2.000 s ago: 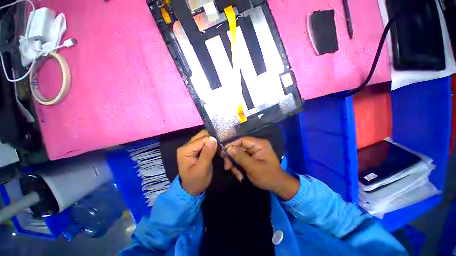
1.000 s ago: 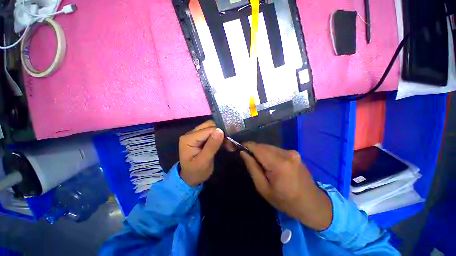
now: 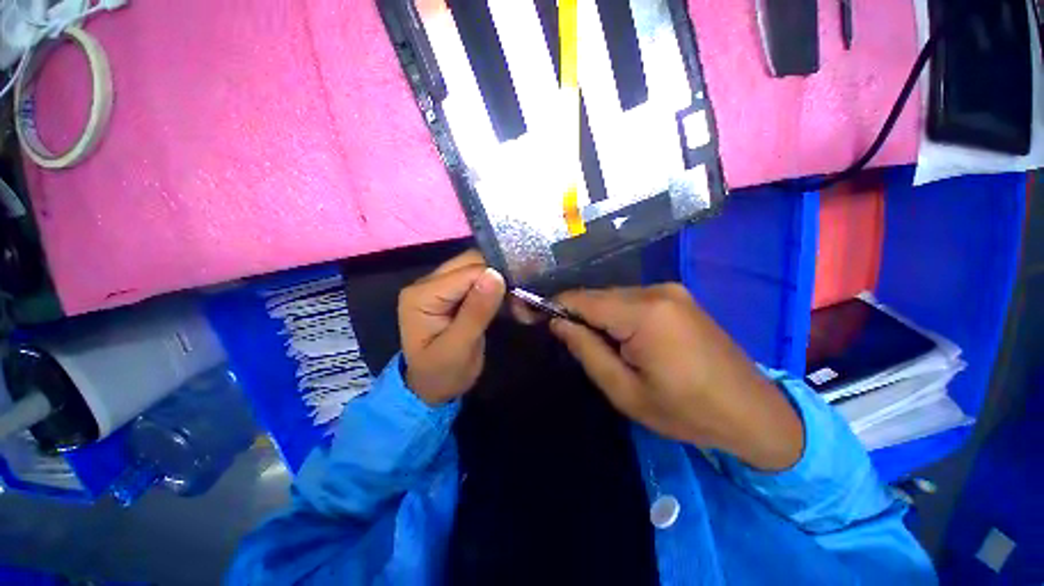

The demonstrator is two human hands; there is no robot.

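Note:
The open-backed tablet screen assembly [image 3: 627, 160] lies on the pink mat with its near short edge over the mat's front edge. Its silver-white back has black strips and an orange-yellow flex cable [image 3: 570, 109]. My left hand [image 3: 447, 326] pinches the tablet's near left corner between thumb and fingers. My right hand [image 3: 675, 366] holds slim metal tweezers [image 3: 540, 302], with the tip at that corner beside my left thumb. What the tip touches is too small to tell. The tablet's far end is out of the picture.
On the pink mat [image 3: 252, 149] are a tape roll [image 3: 101, 103] at left, a dark block [image 3: 790, 34] and a slim dark stick [image 3: 847, 23] at right. A black tablet [image 3: 980, 86] lies on white paper. A black cord curves beside it. Blue bins [image 3: 750, 275] stand below.
Over the two seconds my right hand has swung out to the right, and the tweezers now show clearly. My left hand stays at the corner. The view has shifted, and the bench sits higher.

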